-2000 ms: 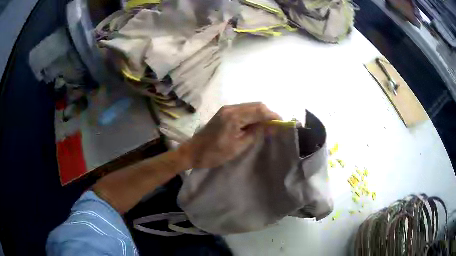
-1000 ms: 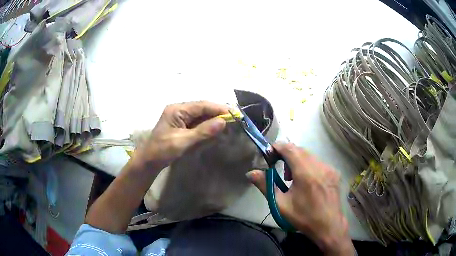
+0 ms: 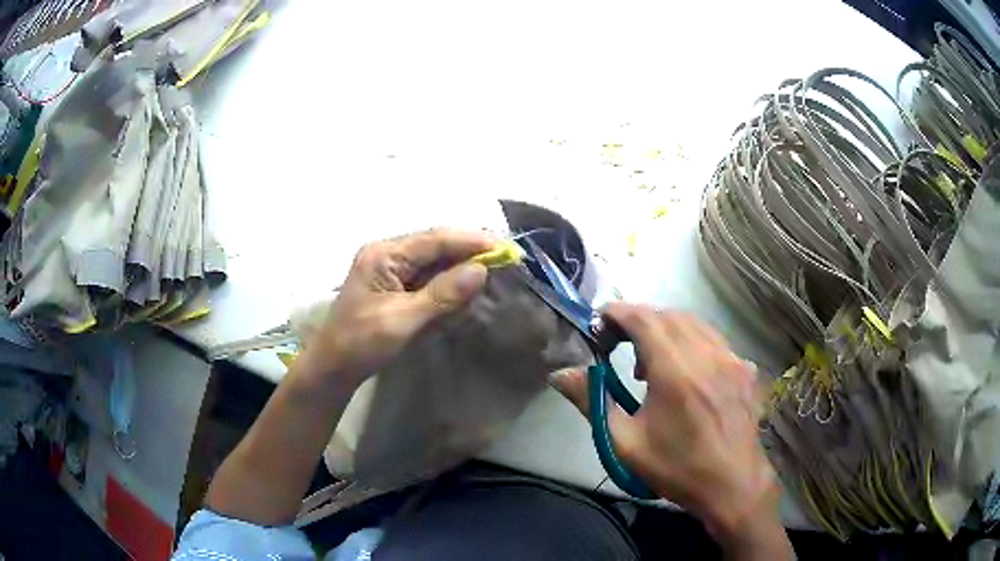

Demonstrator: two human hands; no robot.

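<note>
A khaki bag hangs over the near table edge, its dark mouth turned up and to the right. My left hand pinches its top corner, where a yellow binding end sticks out between thumb and forefinger. My right hand holds scissors with teal-green handles. The blades are parted and point up and left, their tips close to the yellow binding end. Whether they touch it I cannot tell. A thin thread shows near the tips.
Small yellow offcuts lie on the white table beyond the bag. Stacked bags with looped handles fill the right side. A bundle of folded bags hangs at the left table edge.
Since one second ago the scissor blades have opened wider and my hands have barely moved. Two seconds ago the view was turned further left and only my left hand showed, on the bag.
</note>
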